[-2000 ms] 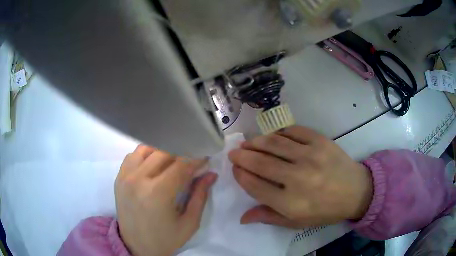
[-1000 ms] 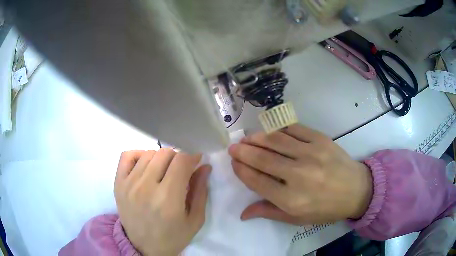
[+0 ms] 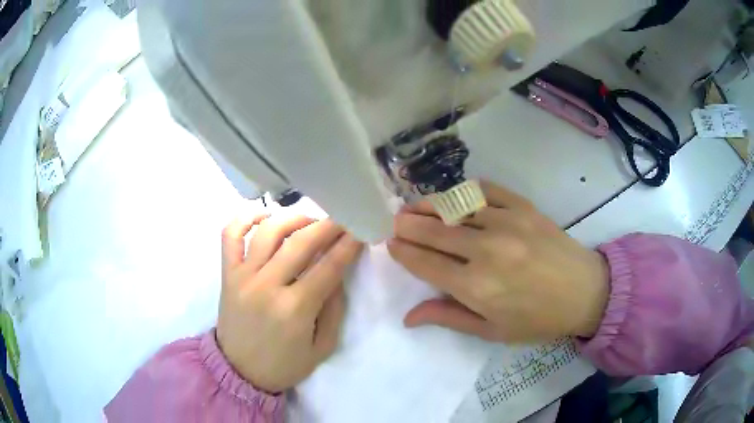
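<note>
A white fabric panel (image 3: 376,339) lies on the table under both hands and reaches up to the machine head. My left hand (image 3: 285,297) lies on the cloth left of the needle area, palm down, fingers bent. My right hand (image 3: 504,264) lies flat on the cloth edge, its fingertips beside the machine head and partly behind the lower tension dial (image 3: 457,201). The off-white sewing machine head (image 3: 273,107) hides the needle, the presser foot and the cloth's far edge. Whether either hand pinches the cloth cannot be told.
Black shears (image 3: 641,124) and pink snips (image 3: 570,109) lie right of the machine. A paper label (image 3: 719,121) is at the right edge. Cut pieces with tags (image 3: 83,140) lie at the upper left. A printed ruler (image 3: 529,373) runs along the front edge.
The camera view has shifted, so more of the machine head and the left pieces show. My left hand has moved closer to the machine head, its fingers more spread. My right hand stays beside the dial.
</note>
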